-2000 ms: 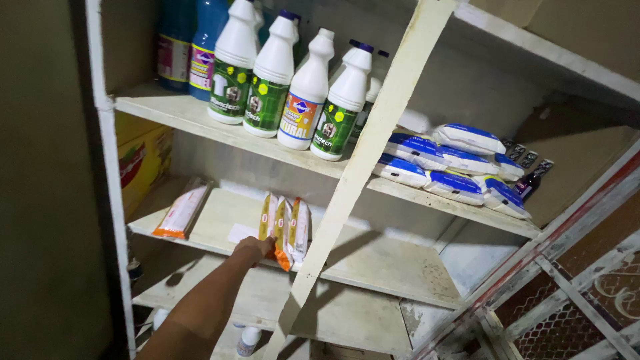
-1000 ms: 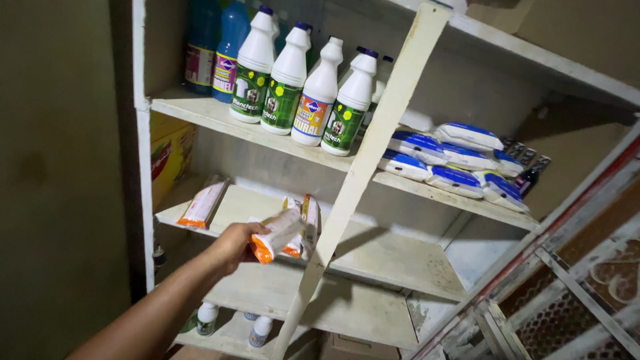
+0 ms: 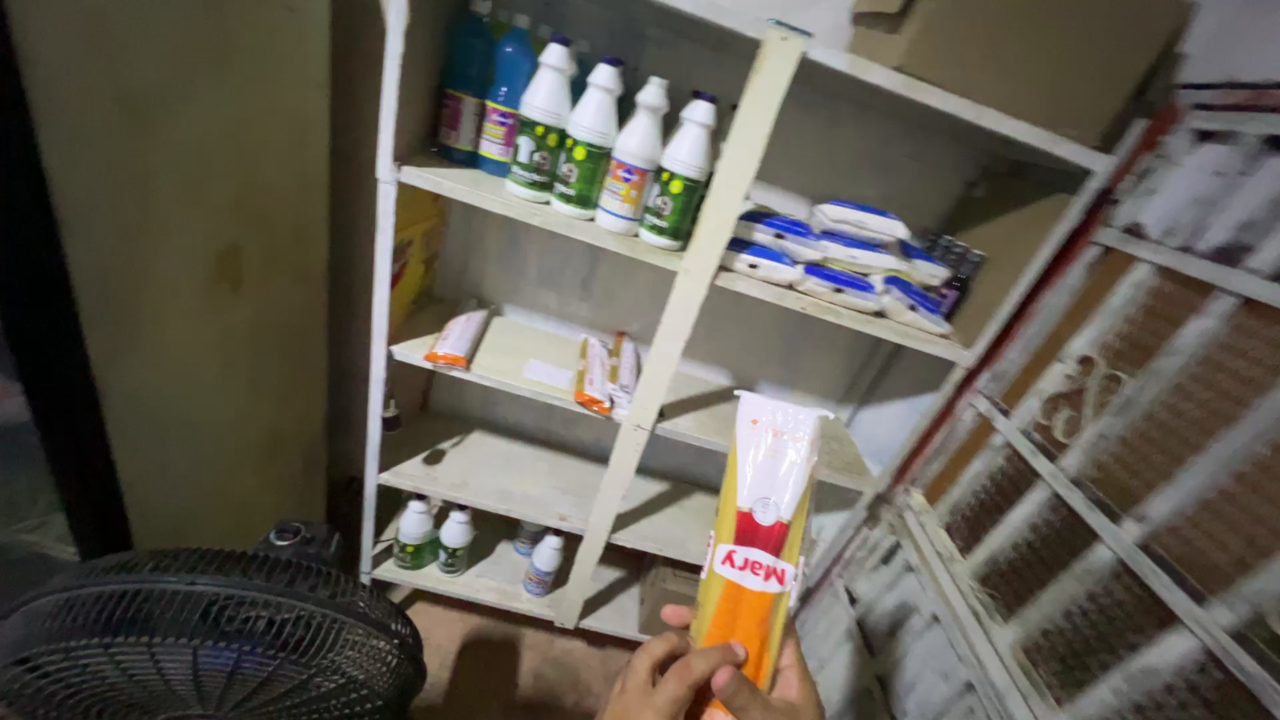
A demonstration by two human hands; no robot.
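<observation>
A long pack of spaghetti [image 3: 745, 540], in clear plastic with white, red and orange print, is held upright at the bottom right of centre. My left hand [image 3: 665, 670] grips its lower end from the left, fingers across the front. On the other side of the same end is my right hand [image 3: 775, 690], its thumb over the orange part. Behind, on the middle shelf, similar orange-and-white packs [image 3: 594, 375] lean by the slanted post, and another pack [image 3: 459, 338] lies at the shelf's left end.
White shelving [image 3: 540, 220] holds bleach bottles [image 3: 625, 165], blue bottles [image 3: 508, 100] and blue-and-white bags [image 3: 840, 285]. Small bottles [image 3: 455, 542] stand low down. A black fan [image 3: 210, 640] is at lower left, a metal gate [image 3: 1090, 480] at right, a cardboard box [image 3: 1020, 60] on top.
A hand that reached to the packs by the post took hold of packaging there and drew it off the shelf. Now both hands hold a pack close to me. The view has swung and pulled back.
</observation>
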